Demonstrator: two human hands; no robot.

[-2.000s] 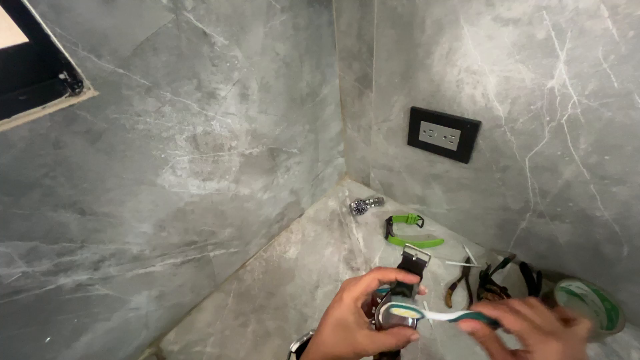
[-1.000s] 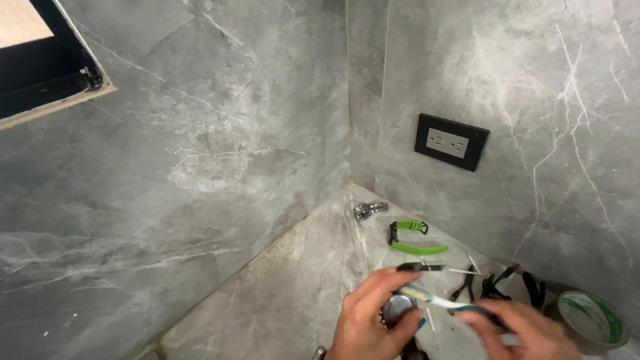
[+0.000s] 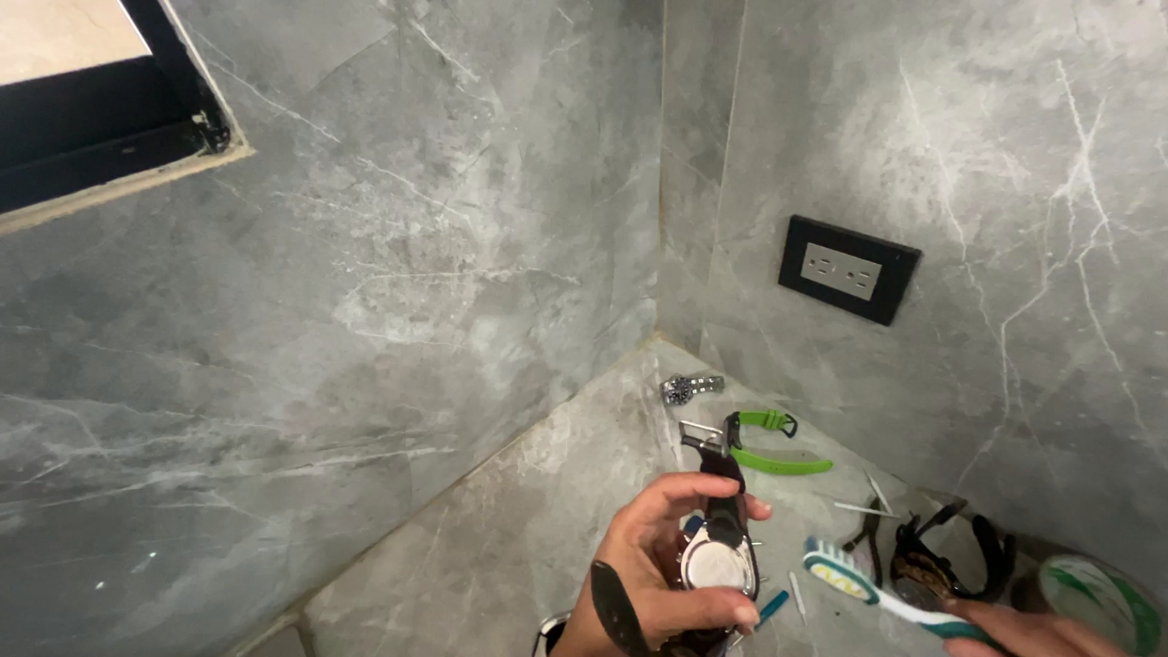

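My left hand [image 3: 643, 557] holds a wristwatch [image 3: 719, 568] by its case and dark strap, with the metal case back facing up and the buckle pointing away from me. In my right hand [image 3: 1031, 630], at the lower right edge, is a white and teal toothbrush [image 3: 844, 579]. Its bristles point up, to the right of the watch and apart from it. Beyond the held watch lie a green-strapped watch [image 3: 780, 464] and a metal-bracelet watch [image 3: 680, 391]. A black-strapped watch [image 3: 985, 547] rests near my right hand.
White sticks [image 3: 862, 508] and a blue stick [image 3: 774, 607] lie on the grey marbled counter [image 3: 511, 511]. A round container with green and white [image 3: 1095, 598] stands at the right. A power outlet [image 3: 841, 271] is on the wall; a black-framed opening [image 3: 100, 119] is at the upper left.
The toothbrush was at the watch case in both earlier frames; my right hand has moved it away to the right. The watch strap now extends upward from my left fingers.
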